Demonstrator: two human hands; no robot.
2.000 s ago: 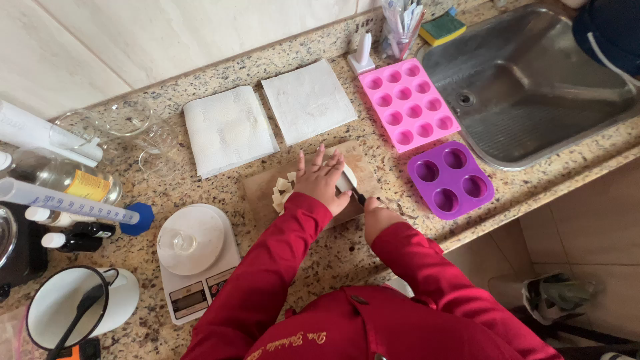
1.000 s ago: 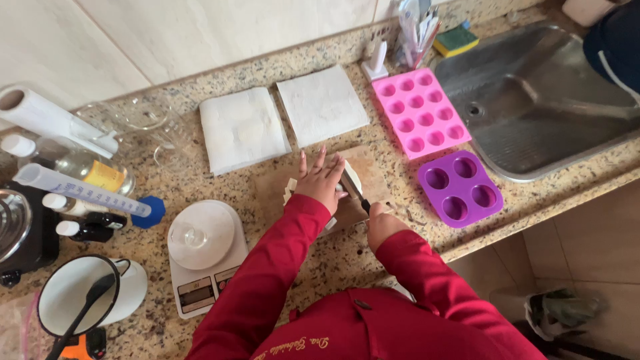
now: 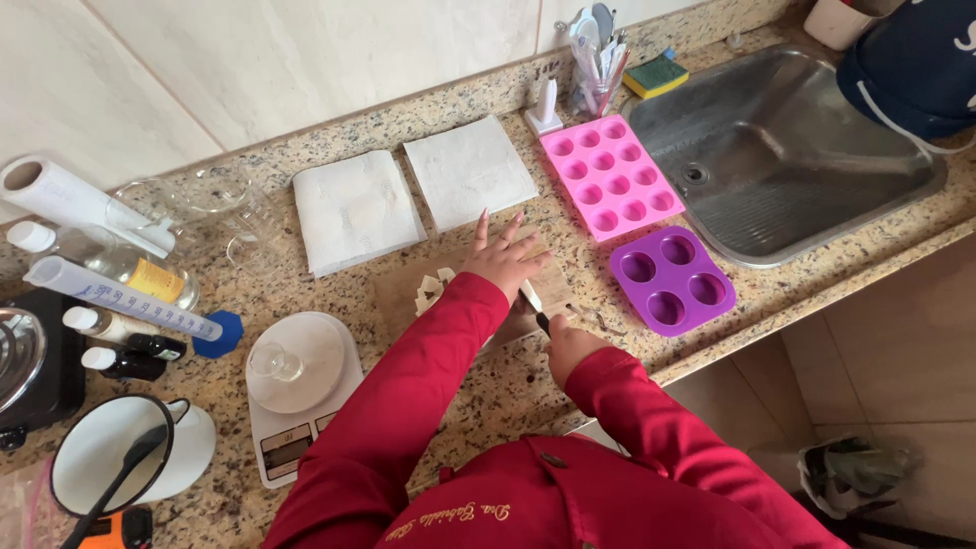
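Observation:
A wooden cutting board lies on the granite counter in front of me, with off-white chunks on its left part. My left hand rests over the board with fingers spread, beside the knife; whatever lies beneath the palm is hidden. My right hand grips the black handle of a knife, whose blade points up and left and runs partly under my left hand.
Folded paper towels lie behind the board. A kitchen scale with a small glass vessel and an enamel pot stand left. Pink and purple silicone molds lie right, near a steel sink.
More of the white chunks show left of my left hand than one second ago. The knife stays in my right hand. The view has shifted slightly.

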